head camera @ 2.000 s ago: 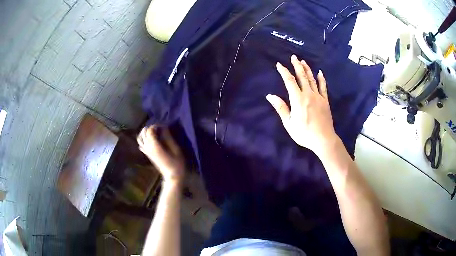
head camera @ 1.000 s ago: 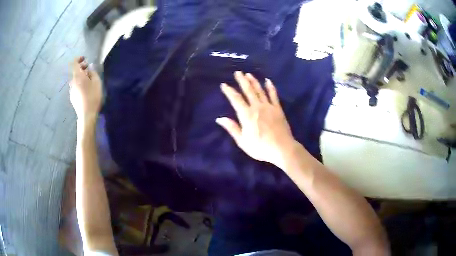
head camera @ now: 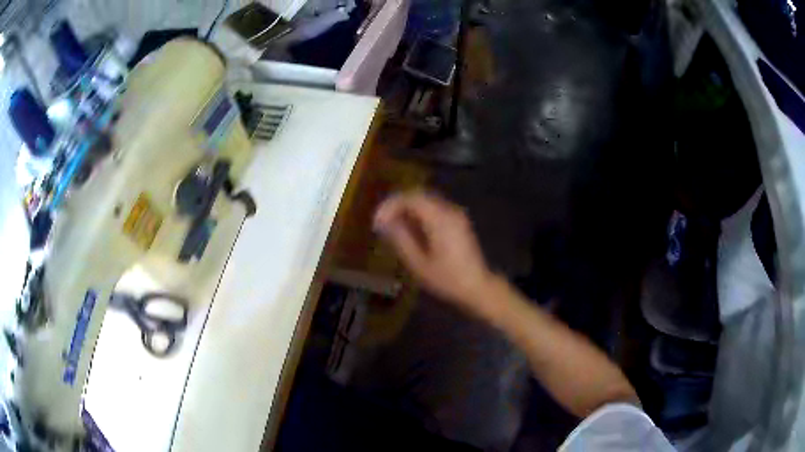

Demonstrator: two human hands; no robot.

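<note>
My right hand (head camera: 432, 243) is held over the dark gap beyond the table's edge, its fingers curled and blurred; whether it holds something small cannot be told. My left hand is not in view. The cream sewing machine (head camera: 75, 238) stands at the left with blue lettering on it. Scissors with black handles (head camera: 159, 322) lie beside the lettering. Only a small dark purple piece of cloth (head camera: 95, 433) shows at the bottom left.
The cream table (head camera: 265, 265) has a wooden edge left of my right hand. Blue thread spools (head camera: 32, 119) stand at the far left. A pink panel (head camera: 375, 48) rises behind the table. Grey-white cloth (head camera: 763, 353) hangs at the right, beside dark seats or bags.
The view has swung right, away from the garment and wall. My right hand has left the garment and its fingers have curled. My left hand has gone out of view.
</note>
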